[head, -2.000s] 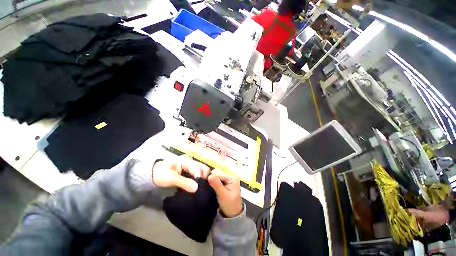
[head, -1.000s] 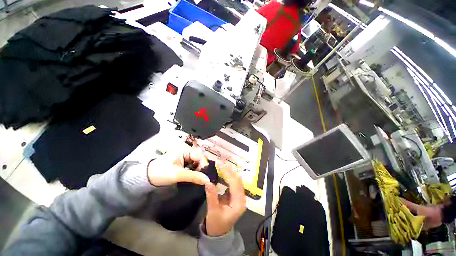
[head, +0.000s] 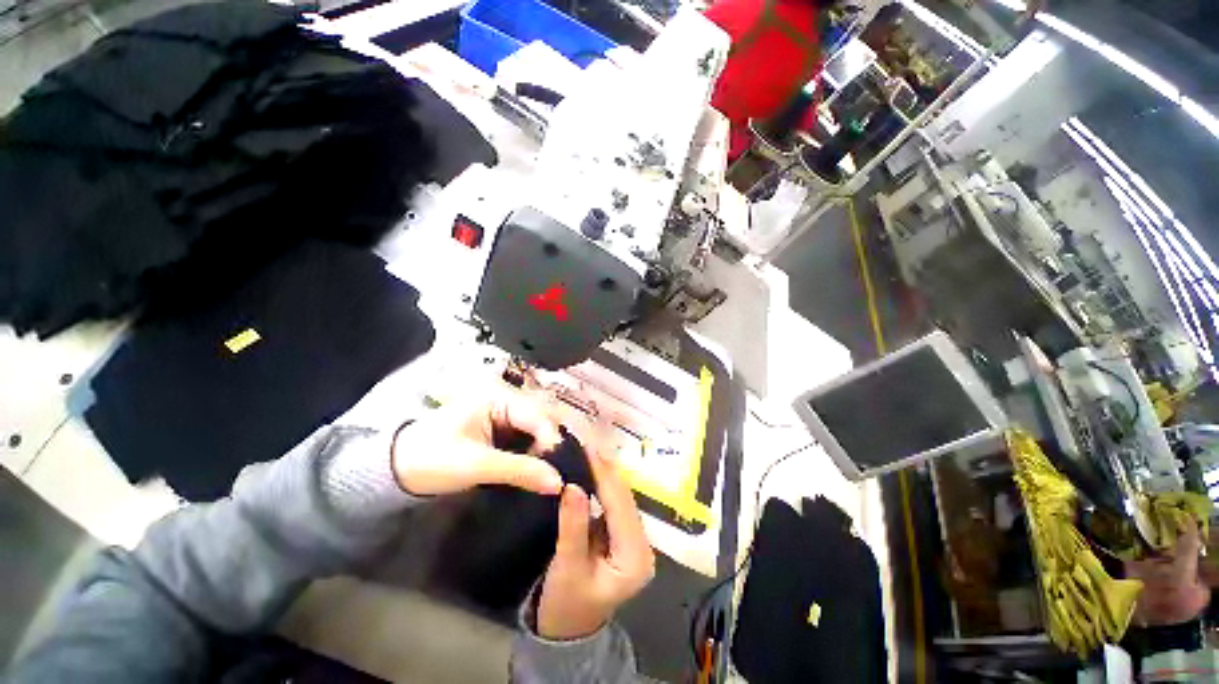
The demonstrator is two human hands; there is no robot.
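A black cut panel [head: 497,541] hangs below my hands, in front of the sewing machine. My left hand [head: 468,448] and my right hand [head: 596,555] pinch its small black edge [head: 572,462] between thumbs and fingers. The fingertips partly hide the fold. The hands are just on the near side of the yellow-edged clamp frame [head: 705,448] and its pinkish-white template bed [head: 608,401]. The machine head [head: 555,291], dark grey with a red logo, is beyond the hands. The needle area [head: 519,374] is small and unclear.
A large black panel heap [head: 201,147] and a neat stack with a yellow sticker [head: 254,374] lie at left. A side pile [head: 811,595] lies right, below the control screen [head: 902,405]. A blue bin [head: 528,34] and a person in red [head: 769,60] are beyond.
The hands have moved from holding the panel out over the table to pinching its edge closer to the clamp frame, with the right fingers straighter. The view has shifted slightly.
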